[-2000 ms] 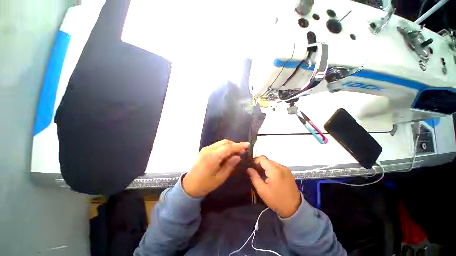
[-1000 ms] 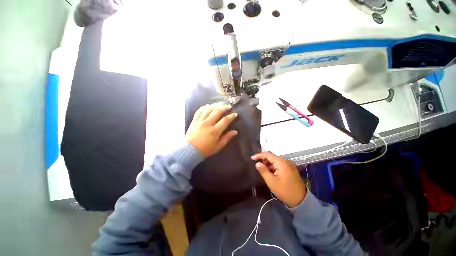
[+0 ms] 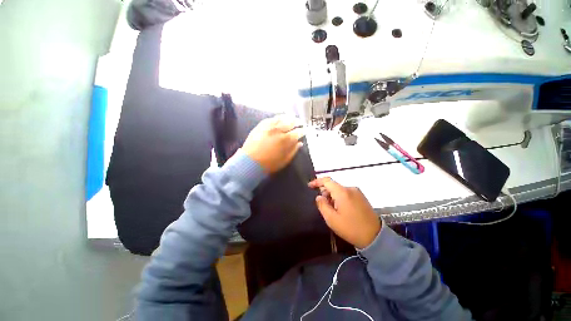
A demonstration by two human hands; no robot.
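A dark cloth panel [image 3: 275, 204] lies in front of the sewing machine's needle area [image 3: 332, 119] and hangs over the table's front edge. My left hand [image 3: 273, 144] lies on its upper part, fingertips close to the presser foot; the foot itself is hard to make out. My right hand [image 3: 344, 210] pinches the panel's right edge between thumb and fingers, nearer to me. A dark, blurred fold of cloth [image 3: 224, 125] stands up left of my left hand. A second dark panel [image 3: 156, 157] lies flat at the left.
Snips with pink and light-blue handles [image 3: 404, 157] lie right of the needle. A black smartphone [image 3: 463, 160] with a white cable lies further right. Grey bunched cloth [image 3: 150, 12] is at the far left back. A white earphone cord [image 3: 334, 282] hangs over my lap.
Both hands were together at the cloth's edge near the table front; my left hand has moved up toward the needle. The panel is spread further left, with a fold now raised there.
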